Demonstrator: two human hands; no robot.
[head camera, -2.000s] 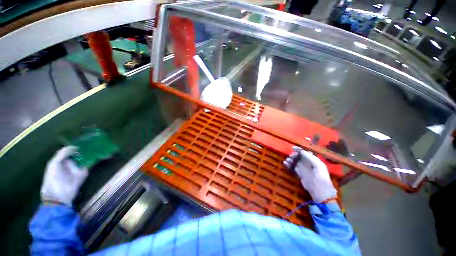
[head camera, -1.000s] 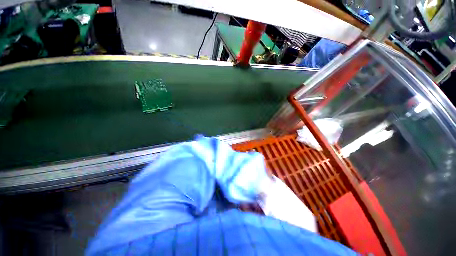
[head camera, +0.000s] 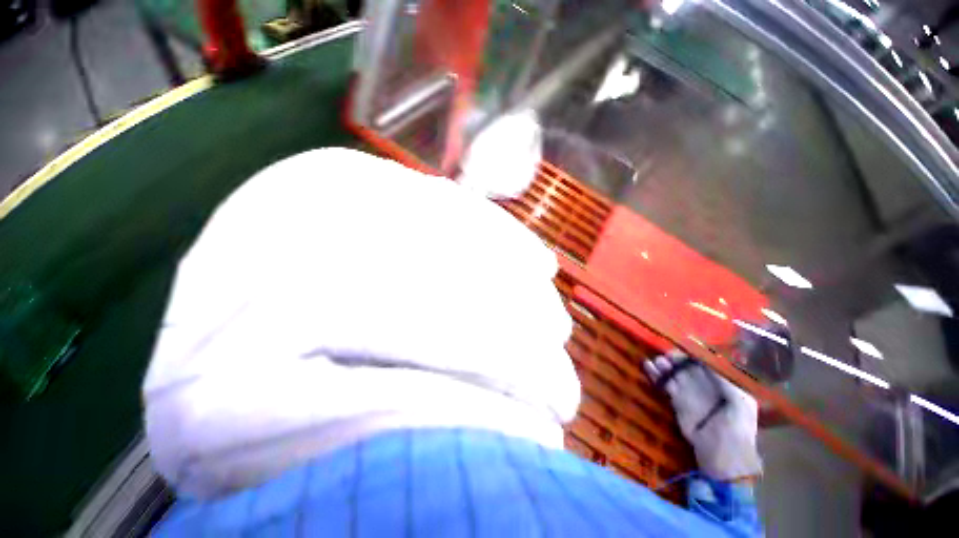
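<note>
A large white gloved shape, apparently my left hand (head camera: 358, 326), is very close to the camera and hides the left part of the slotted tray. Its fingers and anything in them cannot be made out. My right hand (head camera: 717, 415), in a white glove, is over the right end of the orange-red slotted tray (head camera: 620, 389), below the hood's lower edge. It is closed around a dark, thin tool that looks like the side cutters (head camera: 711, 412); their jaws are not clear. A blurred green circuit board (head camera: 47, 352) lies on the belt at the far left.
The dark green conveyor belt (head camera: 137, 210) runs along the left. The clear hood (head camera: 694, 137) with its orange-red lower edge stands over the far part of the tray. Under it are a red plate (head camera: 668, 268) and a whitish crumpled bag (head camera: 505, 156). An orange-red post (head camera: 223, 37) stands beyond the belt.
The view has swung back right from the belt. The white shape now fills the centre, close to the lens. My right hand shows again at the right. The left hand's earlier circuit board is no longer visible in it.
</note>
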